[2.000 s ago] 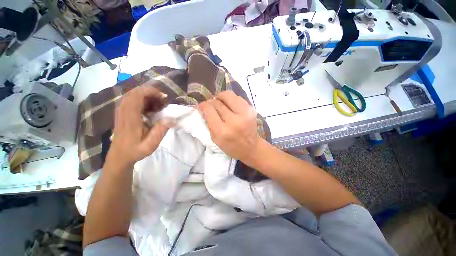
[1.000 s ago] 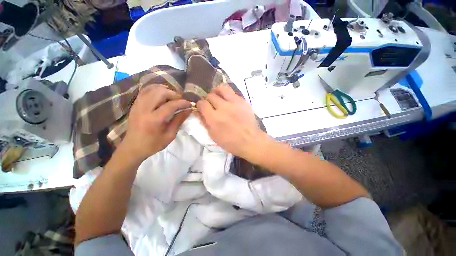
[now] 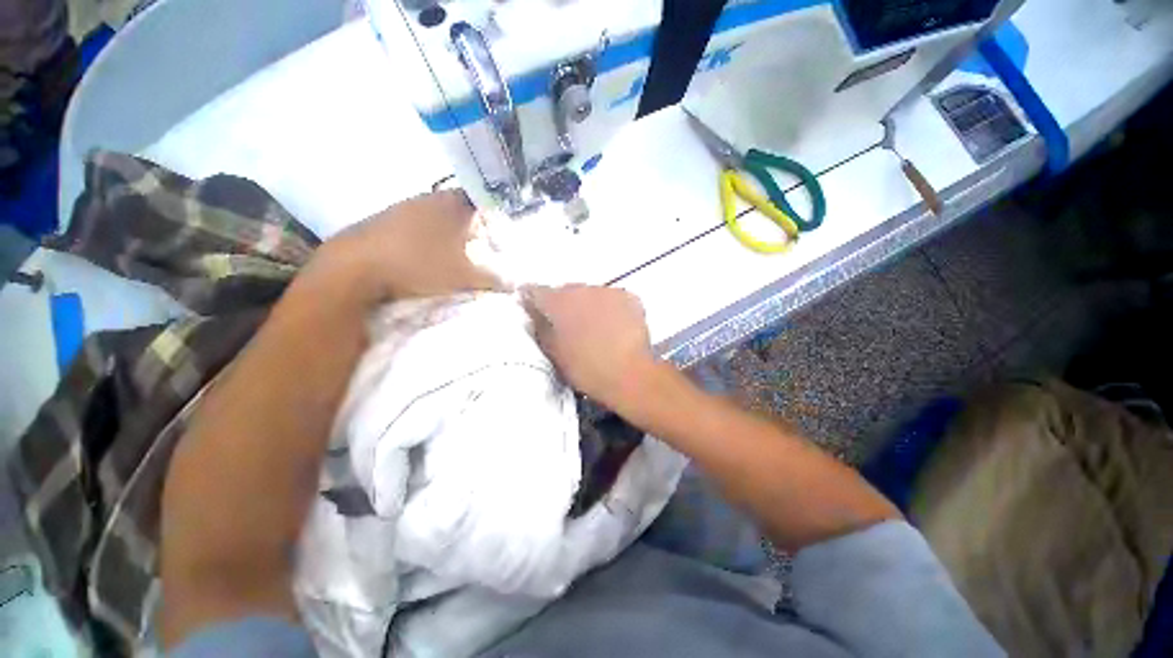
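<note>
The quilted white lining (image 3: 476, 424) bunches over my lap and up to the sewing machine's front. The brown plaid shell (image 3: 193, 231) spreads on the table at the left and hangs down beside my left forearm. My left hand (image 3: 431, 244) lies on the cloth just left of the lit needle area, its fingertips washed out by glare. My right hand (image 3: 592, 337) pinches the lining's upper edge just below the presser foot area. The white lockstitch machine (image 3: 618, 97) stands over them; glare hides whether the edge lies under the foot.
Scissors with yellow and green loops (image 3: 772, 206) lie on the table right of the needle. A thin tool with an orange-brown handle (image 3: 921, 185) lies farther right, near a blue strap (image 3: 1025, 97). A ruler strip (image 3: 772, 298) runs along the front edge. Brown cloth (image 3: 1055, 514) is at lower right.
Both hands have brought the lining edge from the lap area to the needle area. The plaid shell has shifted and spread at the left. The view has moved closer to the machine.
</note>
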